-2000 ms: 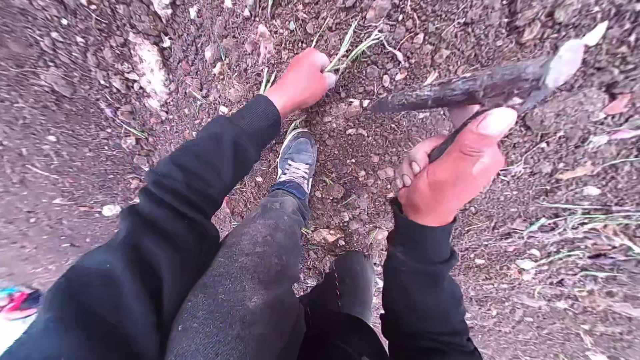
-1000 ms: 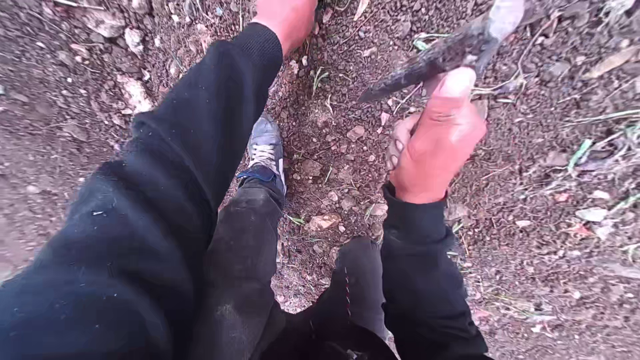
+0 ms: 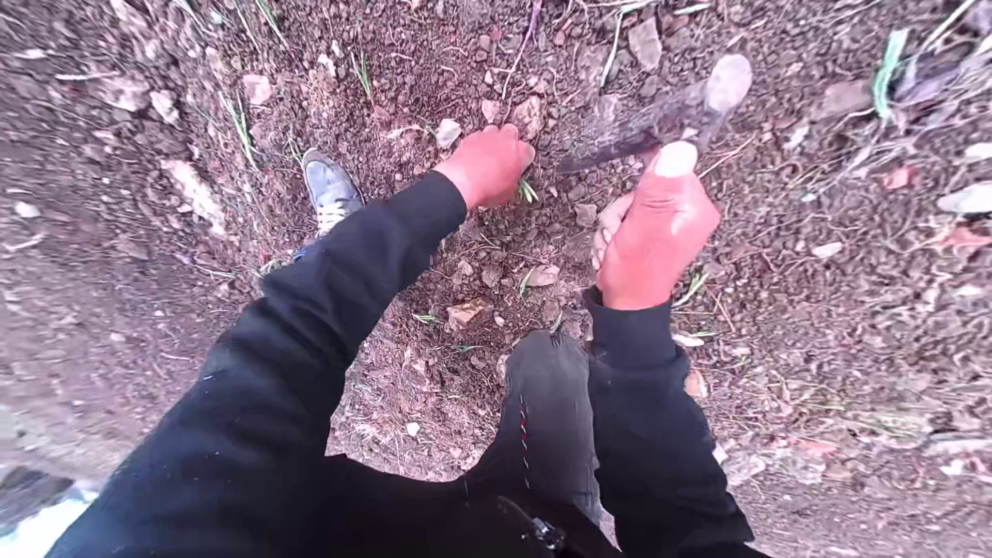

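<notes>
My right hand [image 3: 657, 232] is closed around the handle of a hand tool with a dark, tapering metal blade [image 3: 620, 147], held above the soil, its tip pointing left. A pale rounded end of the tool shows at the upper right, and motion blurs it. My left hand [image 3: 492, 167] is down at the soil with its fingers curled together; a small green sprig [image 3: 528, 191] shows beside its lower edge. Whether the fingers pinch anything is hidden. The blade tip lies a short way right of my left hand.
Loose stony soil [image 3: 434, 372] spreads all around. My shoe [image 3: 329, 186] stands left of my left hand and my knee [image 3: 550, 411] is below. Grass tufts [image 3: 239, 128] grow at the upper left; dry stalks [image 3: 922, 85] lie at the right. A brown stone [image 3: 467, 311] sits between my arms.
My left hand has come back into fuller view from the top edge, lower and further right. My right hand still holds the tool. The view has shifted over the ground.
</notes>
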